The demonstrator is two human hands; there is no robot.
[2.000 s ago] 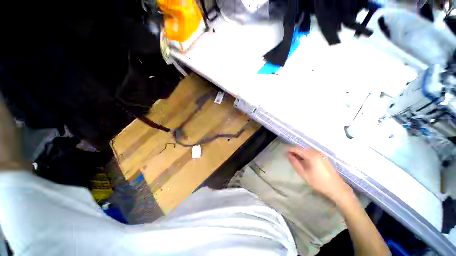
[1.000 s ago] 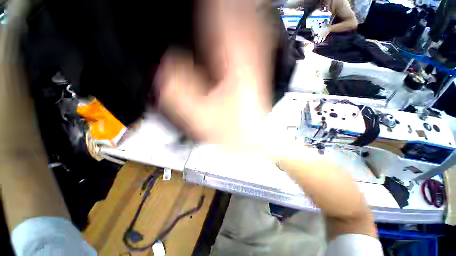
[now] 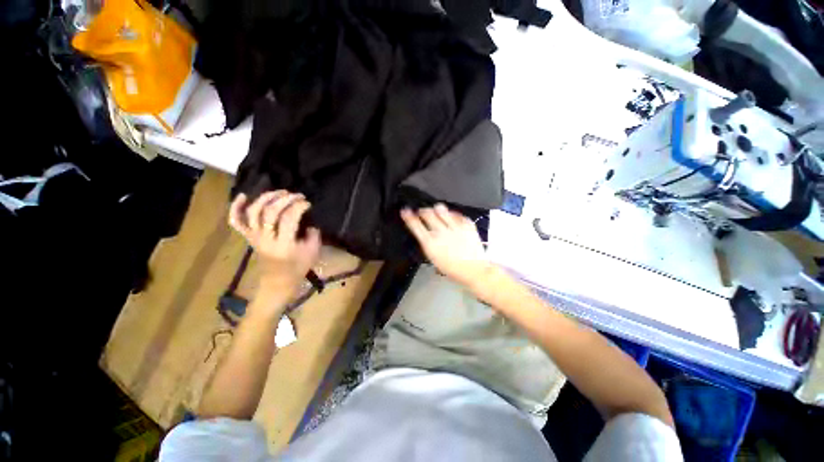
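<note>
A black garment piece point(image 3: 361, 117) lies across the left of the white table and over its front edge. Stitching lines show on it, and a dark grey panel point(image 3: 465, 171) lies at its right side. My left hand point(image 3: 276, 230) is at the garment's near left edge, fingers curled over the cloth and gripping it. My right hand point(image 3: 447, 239) rests with its fingers on the near right edge, just below the grey panel; its thumb is hidden, so its grip is unclear.
The white sewing machine point(image 3: 714, 153) stands at the right, with dark red scissors point(image 3: 800, 336) and a dark scrap point(image 3: 748, 316) near the table's right end. An orange bag point(image 3: 135, 59) is upper left. Cardboard point(image 3: 172, 334) lies below left, a blue basket point(image 3: 700, 406) below right.
The black garment now lies spread on the table in front of me. Both hands, blurred and raised a second ago, have come down to its near edge. The view has shifted downward.
</note>
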